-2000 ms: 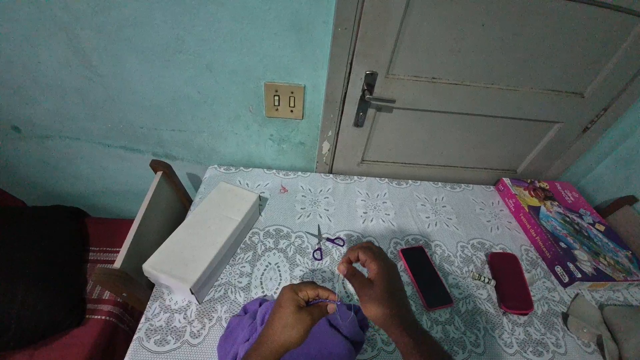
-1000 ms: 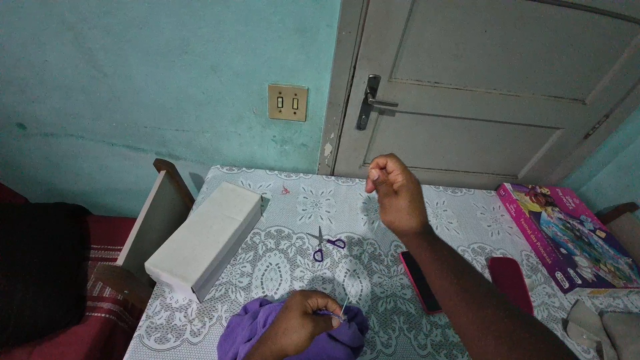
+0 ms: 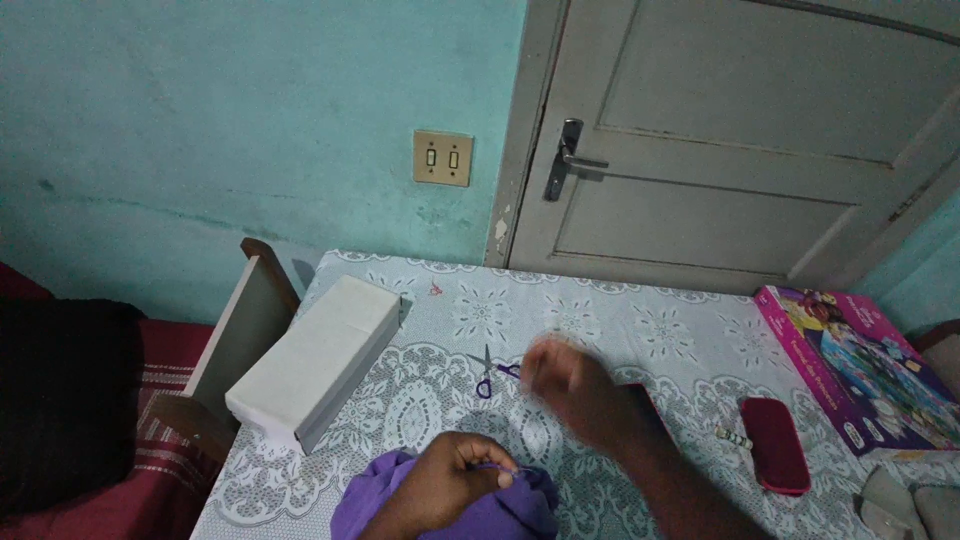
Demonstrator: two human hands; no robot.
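My left hand (image 3: pixel 457 480) pinches an edge of the purple cloth (image 3: pixel 525 510), which lies bunched at the table's near edge. Above and to the right of it, my right hand (image 3: pixel 574 390) is blurred, its fingers curled with the tips near each other; whether a thread or needle is between them cannot be seen. Purple-handled scissors (image 3: pixel 485 371) lie with parted blades on the lace tablecloth, just left of my right hand. A phone (image 3: pixel 649 411) is partly hidden under my right forearm.
A long white box (image 3: pixel 319 349) lies at the left. To the right are a dark red case (image 3: pixel 776 446), a small patterned roll (image 3: pixel 733 437), a pink puzzle box (image 3: pixel 870 367) and a grey item (image 3: pixel 892 502). A wooden-edged chair back (image 3: pixel 240 322) stands beside the table's left side.
My right hand was close to my left at the cloth, rose up toward the door, and is now lower again, above the cloth. My left hand has stayed at the cloth.
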